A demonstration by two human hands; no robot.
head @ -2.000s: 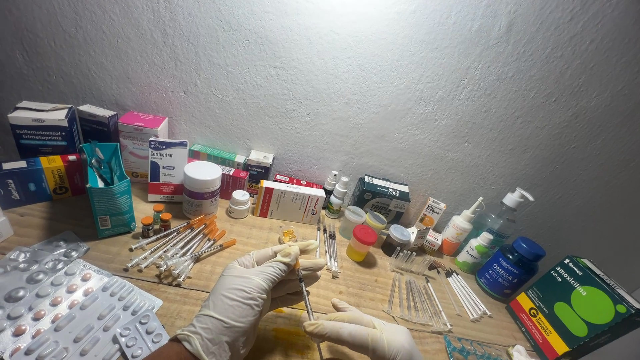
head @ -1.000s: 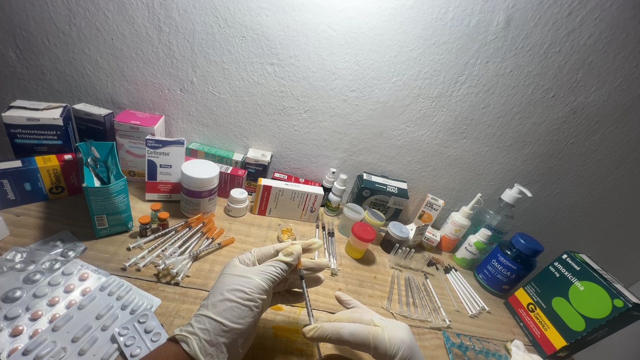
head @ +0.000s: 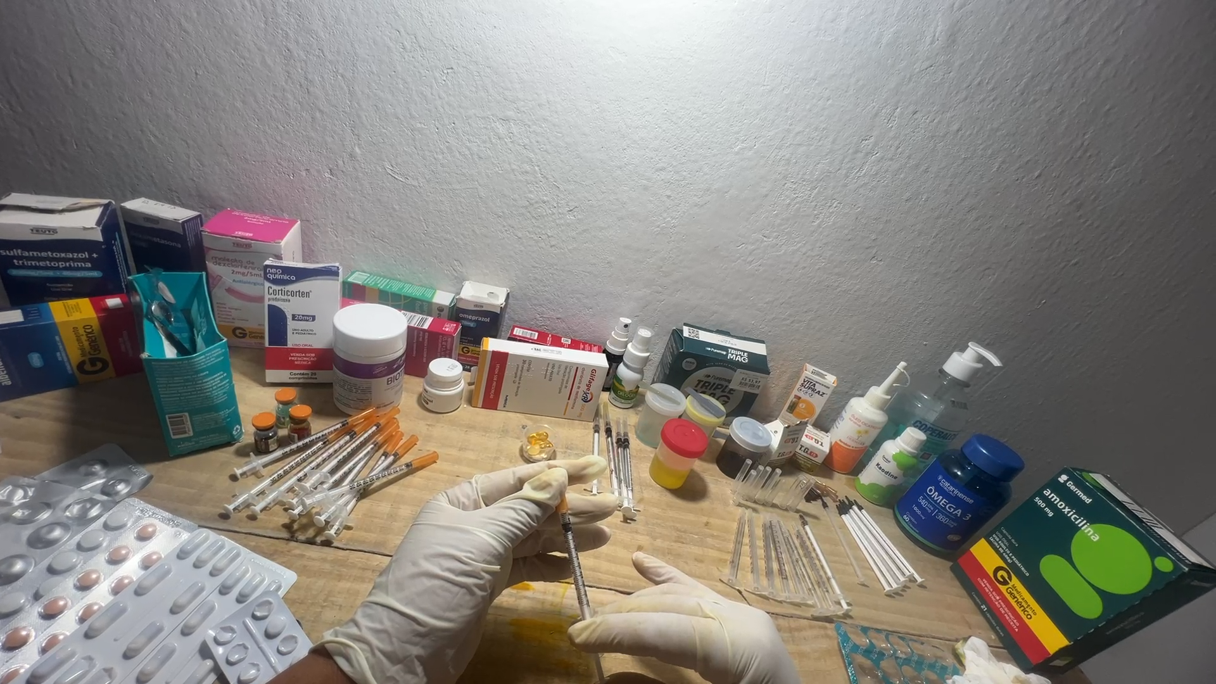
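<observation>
My left hand [head: 475, 560], in a cream latex glove, pinches the orange-hubbed end of a thin syringe [head: 576, 560]. The syringe slants down toward my right hand [head: 684, 622], gloved alike, whose fingertips touch the lower barrel near the plunger end. Whether the right fingers close around it cannot be told. Just beyond the left fingertips lie amber softgel capsules [head: 538, 445] in a small clear dish and several dark-marked syringes [head: 622, 465]. A pile of orange-capped syringes [head: 332, 475] lies to the left. Yellow stains [head: 541, 632] mark the wood beneath my hands.
Blister packs [head: 133, 589] cover the left front. Medicine boxes [head: 302, 318], a white tub [head: 369, 356] and small vials [head: 287, 407] stand behind. A red-lidded cup [head: 679, 453], clear plastic tubes [head: 784, 560], bottles [head: 955, 499] and a green box [head: 1083, 565] occupy the right. A wall rises behind.
</observation>
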